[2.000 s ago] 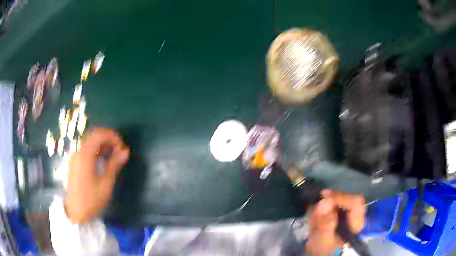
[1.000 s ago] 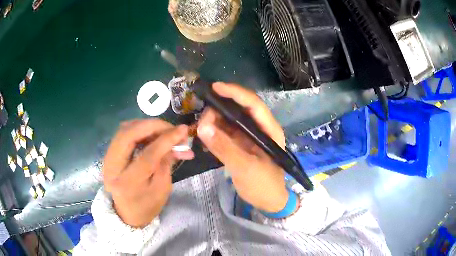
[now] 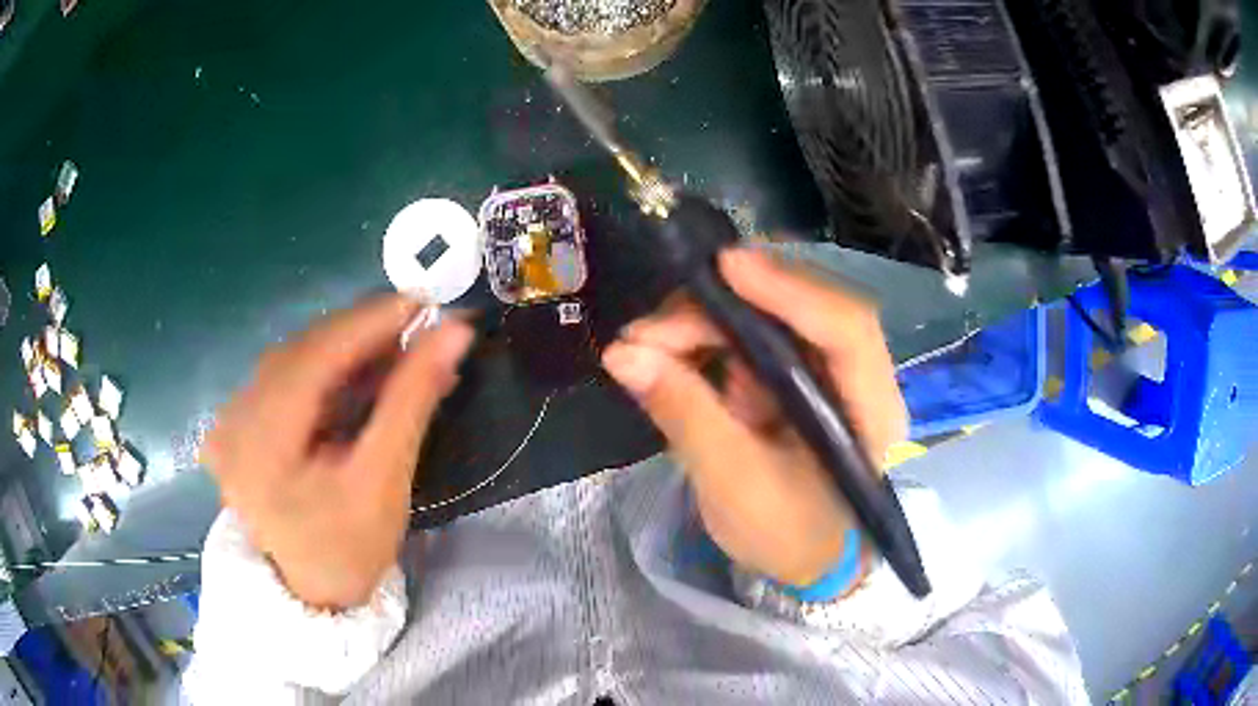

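Note:
The watch housing (image 3: 534, 246) lies open on the mat, with a dark board and an orange flex cable (image 3: 540, 262) inside. The dark screen (image 3: 541, 348) with a small white label lies below it. A white disc (image 3: 431, 250) with a dark rectangle is beside its left edge. My left hand (image 3: 331, 435) pinches a small white component (image 3: 418, 319) between thumb and finger, just below the disc. My right hand (image 3: 773, 400) holds the black soldering iron (image 3: 786, 361), its tip pointing up and left, near the tip cleaner and off the housing.
The round tip cleaner (image 3: 607, 31) is at the top edge. A black fan (image 3: 883, 138) stands at upper right, with a black box behind it. Small white components (image 3: 86, 430) are scattered at left. Solder wire (image 3: 500, 466) curves below the screen. Blue bins and a blue stool (image 3: 1152, 372) are at right.
My hands have moved apart, uncovering the housing and screen. The iron has moved right, off the housing. The left hand still pinches a white piece. The first frame was blurred, with the hands far apart.

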